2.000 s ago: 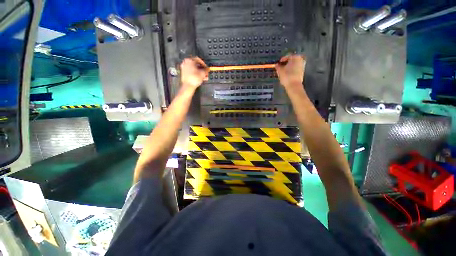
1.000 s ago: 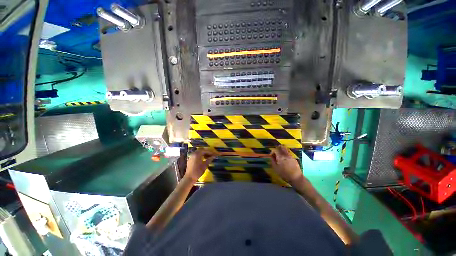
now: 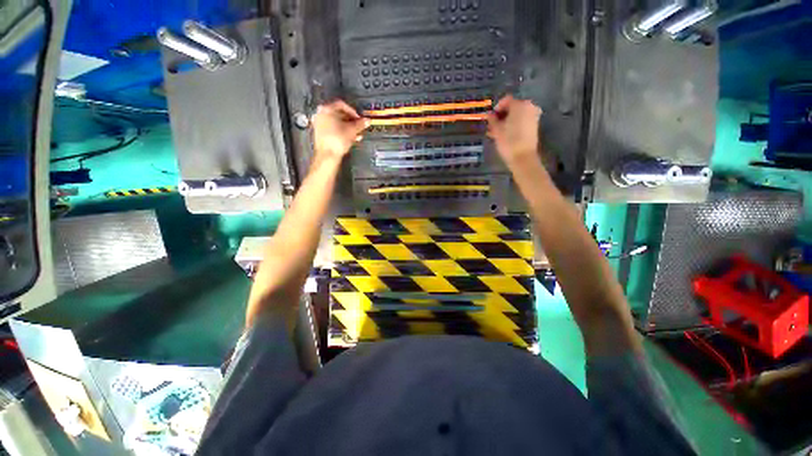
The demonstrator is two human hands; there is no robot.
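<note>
My left hand (image 3: pixel 338 129) and my right hand (image 3: pixel 515 127) pinch the two ends of an orange strip (image 3: pixel 427 119), held stretched level over the lower mould plate (image 3: pixel 352 169). Another orange strip (image 3: pixel 432 109) lies on the cavity rows just beyond it. Nearer me, grey strips (image 3: pixel 427 158) and a yellow strip (image 3: pixel 429 190) lie on their own cavity rows. The yellow-black checked board (image 3: pixel 436 258) is in front of the mould, with a dark teal or grey strip (image 3: pixel 427 303) on it. Whether the held strip touches the plate cannot be told.
Metal guide pillars (image 3: pixel 663 174) stand on both side plates. A pale control box (image 3: pixel 255 252) is left of the board. Moulded sheets (image 3: pixel 174 405) lie on the white-topped surface at lower left. A red metal frame (image 3: pixel 757 307) is at right.
One orange strip was left on the mould; both hands went back to the board, took hold of another orange strip and moved forward with it over the mould.
</note>
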